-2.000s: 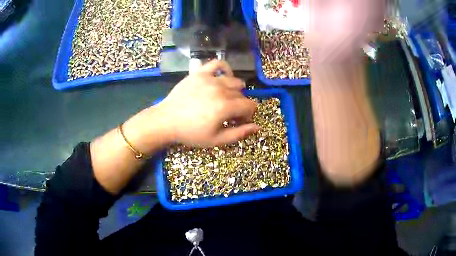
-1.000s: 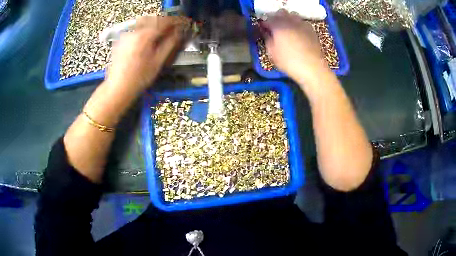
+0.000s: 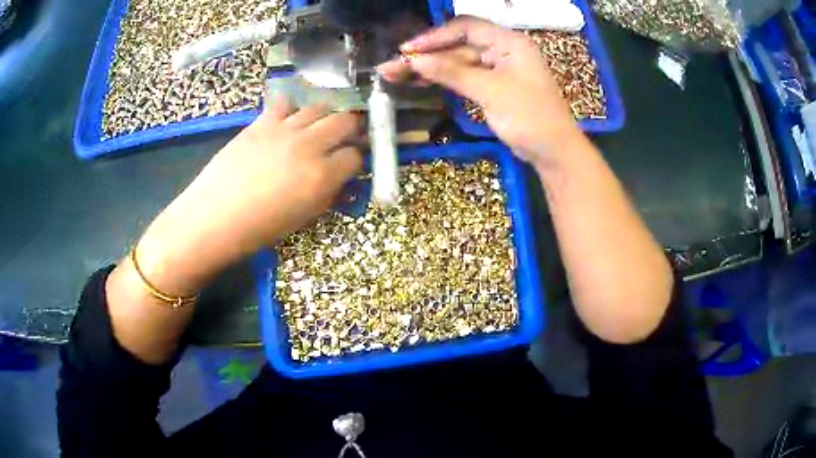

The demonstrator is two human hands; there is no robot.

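My right hand (image 3: 510,80) is at the dark upright fixture (image 3: 380,18), thumb and forefinger pinched around a small gold-coloured piece (image 3: 410,54). My left hand (image 3: 295,165) is bare, with a gold bracelet on the wrist, palm down at the fixture's grey metal base, left of the white front handle (image 3: 383,148). Its fingertips are partly hidden, so I cannot tell whether it holds anything. The handle points from the fixture over the blue front tray (image 3: 407,353), which holds a heap of small gold and silver metal fittings (image 3: 403,277).
A blue left rear tray (image 3: 179,136) of small metal pieces has a whitish side lever (image 3: 228,43) slanting over it. A blue right rear tray (image 3: 617,107) holds coppery pieces under a white packet (image 3: 528,12). A clear bag of parts (image 3: 671,20) and white tag (image 3: 671,68) are upper right.
My left hand has come down and right from the side lever to beside the front handle. My right hand has moved left from the right rear tray to the fixture.
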